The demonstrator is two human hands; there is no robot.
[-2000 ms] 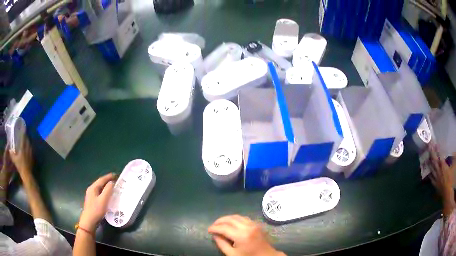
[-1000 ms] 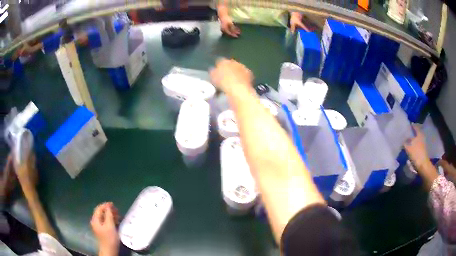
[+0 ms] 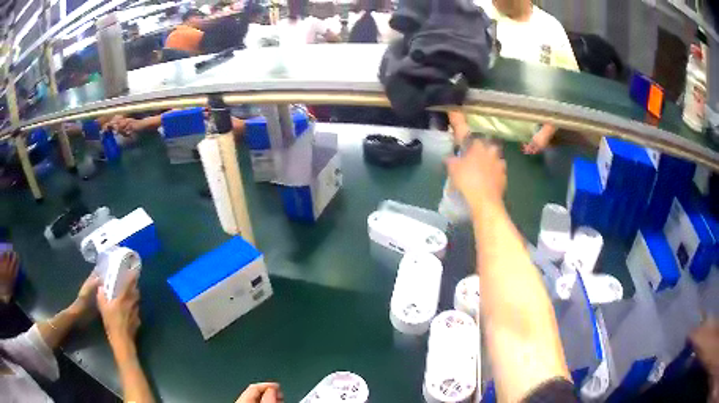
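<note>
My right arm reaches far across the green table. My right hand [image 3: 477, 169] is blurred at the table's far side, under the shelf rail. A pale, see-through piece [image 3: 453, 203] shows just below its fingers; whether I grip it is unclear. My left hand [image 3: 260, 393] is cut off by the bottom edge, with only curled fingers showing. A white oval unit [image 3: 339, 389] lies right of it, also cut off. More white oval units [image 3: 416, 291] stand left of my right forearm, one [image 3: 452, 358] nearer me. A unit with a clear body [image 3: 406, 233] lies behind them.
A blue-topped carton [image 3: 221, 287] sits left of centre; open cartons [image 3: 623, 338] stand right, blue cartons [image 3: 607, 185] behind. A post [image 3: 229, 185] rises from the table. A black bag [image 3: 437, 55] hangs over the rail. At left, a person's hands hold a unit [image 3: 120, 271]. Another person is opposite.
The view has tilted up and turned left, so the table's things sit lower and further right. My right hand has reached further across the table, from above the units to near the rail.
</note>
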